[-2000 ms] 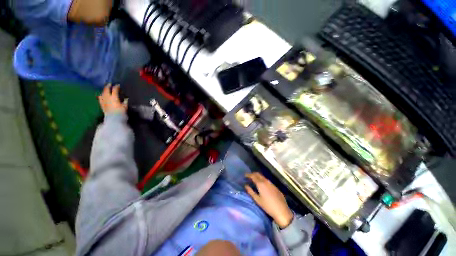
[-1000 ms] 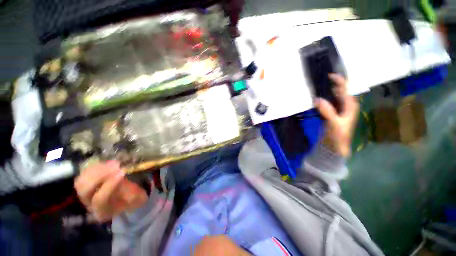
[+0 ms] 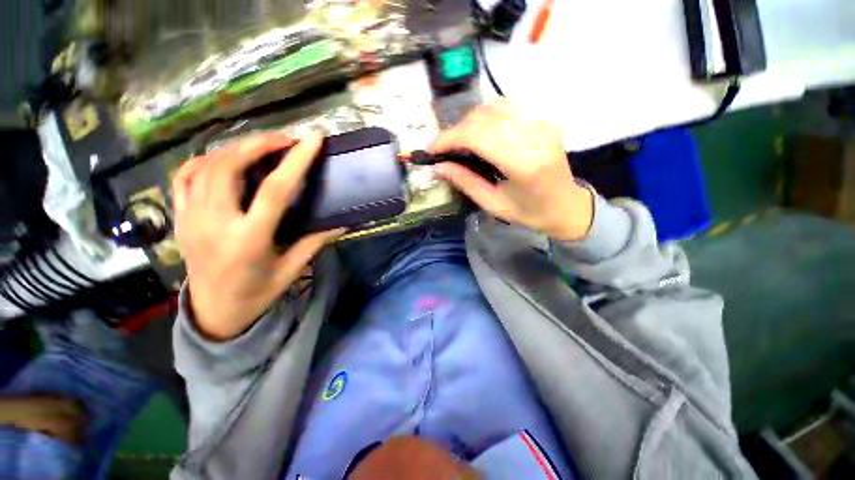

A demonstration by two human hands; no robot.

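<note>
My left hand [image 3: 246, 230] is wrapped around a black adapter case [image 3: 361, 141] from its left end. A pale flat inner unit [image 3: 358, 183] shows between the case's black edges; the case's left end is hidden by my fingers. My right hand [image 3: 520, 169] pinches the thin black output lead [image 3: 427, 157] close to the case's right end, where small reddish and yellowish spots show. Lead and case lie nearly in line, above the near edge of the film-covered holding fixture [image 3: 272, 70].
A green block [image 3: 457, 64] sits at the fixture's right end. On the white bench top [image 3: 600, 70] lies another black case with a white strip [image 3: 724, 37] and a cord. A blue bin [image 3: 670, 183] is below the bench edge. Black cords [image 3: 47, 277] and a person [image 3: 56, 422] are at left.
My left hand has risen from the fixture's near edge and now holds the case with the inner unit. My right hand has come in from the black case parts at right to the lead.
</note>
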